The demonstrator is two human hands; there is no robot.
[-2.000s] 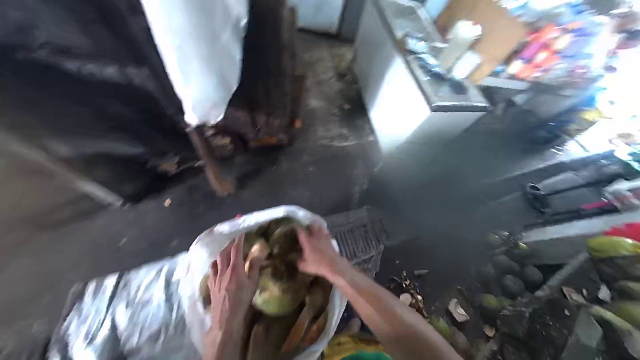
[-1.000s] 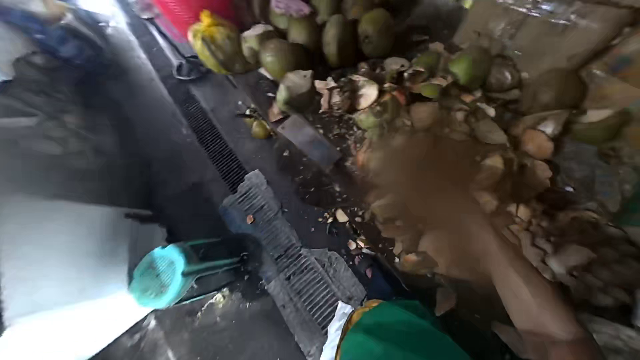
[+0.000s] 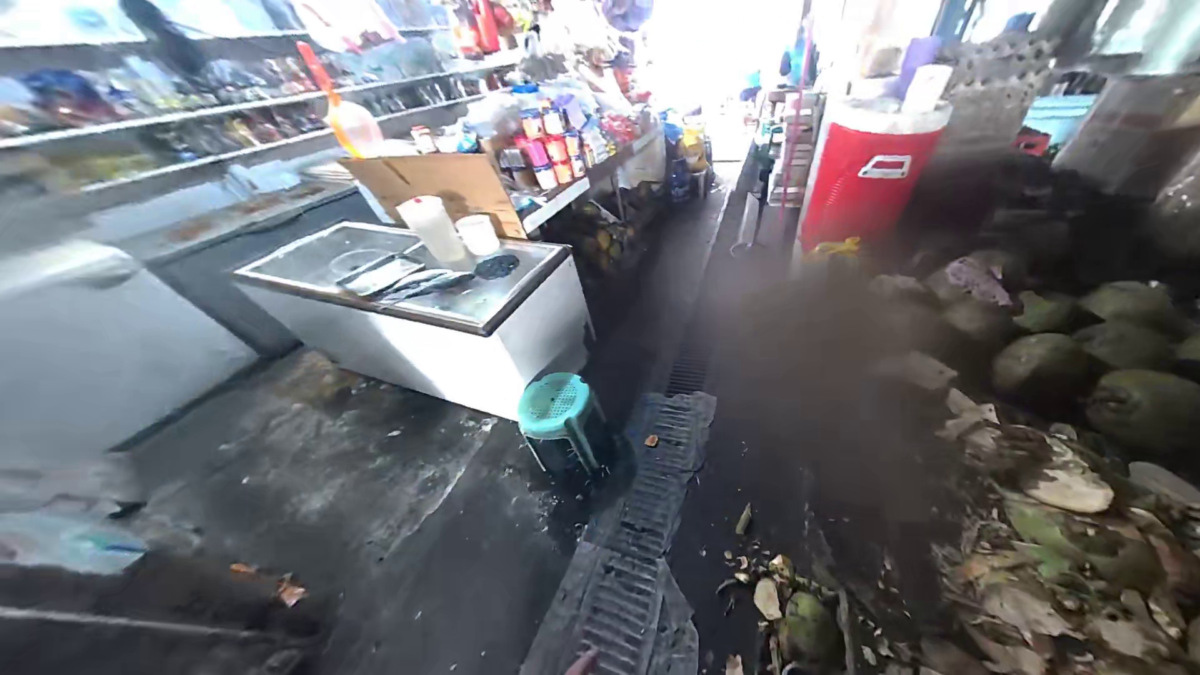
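Note:
Neither my left hand nor my right hand can be made out. A small blurred reddish tip shows at the bottom edge, over the drain grating; I cannot tell whether it is a fingertip. Green coconuts (image 3: 1139, 410) lie heaped at the right. Below them spreads a pile of cut coconut husk pieces (image 3: 1069, 487). Another green coconut (image 3: 808, 626) rests on the floor near the bottom, among small husk scraps. Dark blur covers the area left of the heap.
A teal plastic stool (image 3: 555, 403) stands beside a white chest freezer (image 3: 403, 361). The metal drain grating (image 3: 623, 591) runs along the floor toward the bright far end. A red drink cooler (image 3: 867, 178) stands at the back right. Stocked shelves (image 3: 253, 141) line the left.
The view has swung widely. Two seconds ago both hands were inside a white sack of coconuts; one second ago a blurred arm reached over the husk pile. Sack and arm are now out of view.

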